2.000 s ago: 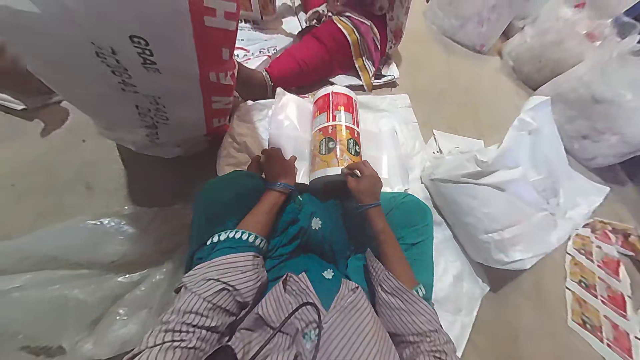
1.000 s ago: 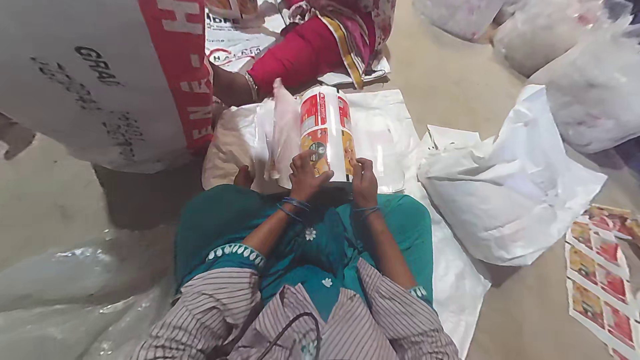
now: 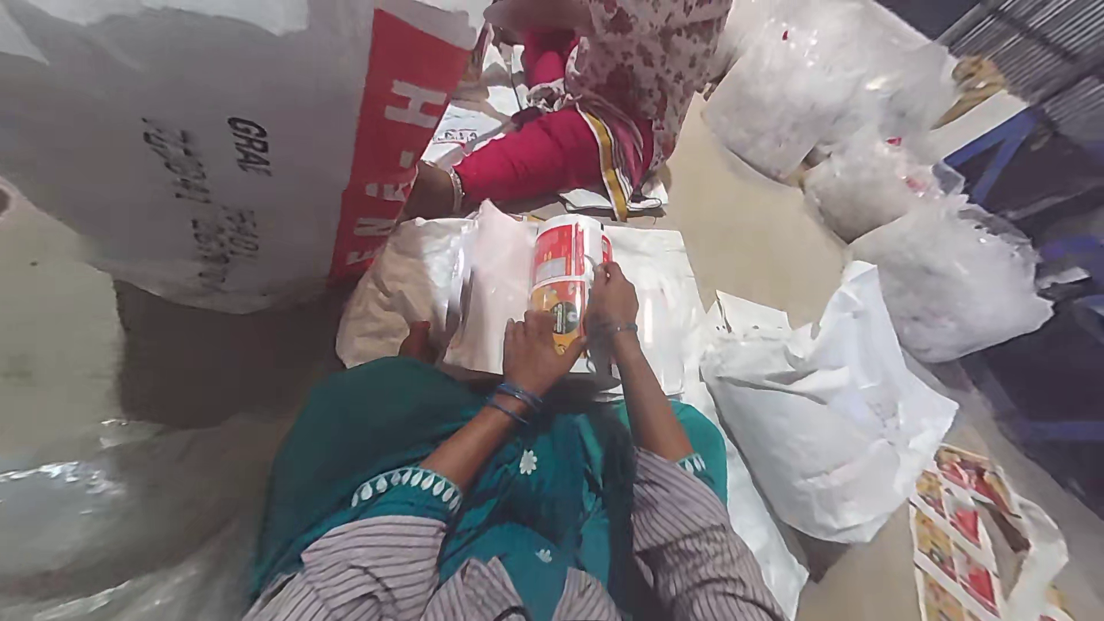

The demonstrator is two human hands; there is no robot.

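Note:
A printed plastic film sheet [image 3: 561, 254], red above and orange below with a dark round mark, lies curved over the white sheets in front of my crossed legs. My left hand [image 3: 536, 349] rests on its lower end, fingers spread. At its right edge is my right hand [image 3: 614, 297], fingers bent; whether they pinch the film cannot be made out. A pale pinkish translucent film [image 3: 500, 285] lies just left of the print. Under these is a white woven sack [image 3: 660, 267] spread flat.
A big white sack with a red band [image 3: 259, 155] stands at upper left. Another person's leg [image 3: 535, 159] is just beyond the work. A white bag [image 3: 819, 414] sits at right, filled clear plastic bags [image 3: 940, 267] behind it, printed sheets [image 3: 957, 535] at lower right. Clear plastic [image 3: 129, 517] lies left.
My right hand has moved up along the right side of the printed film. My left hand has shifted to its lower end. The view has tilted up somewhat.

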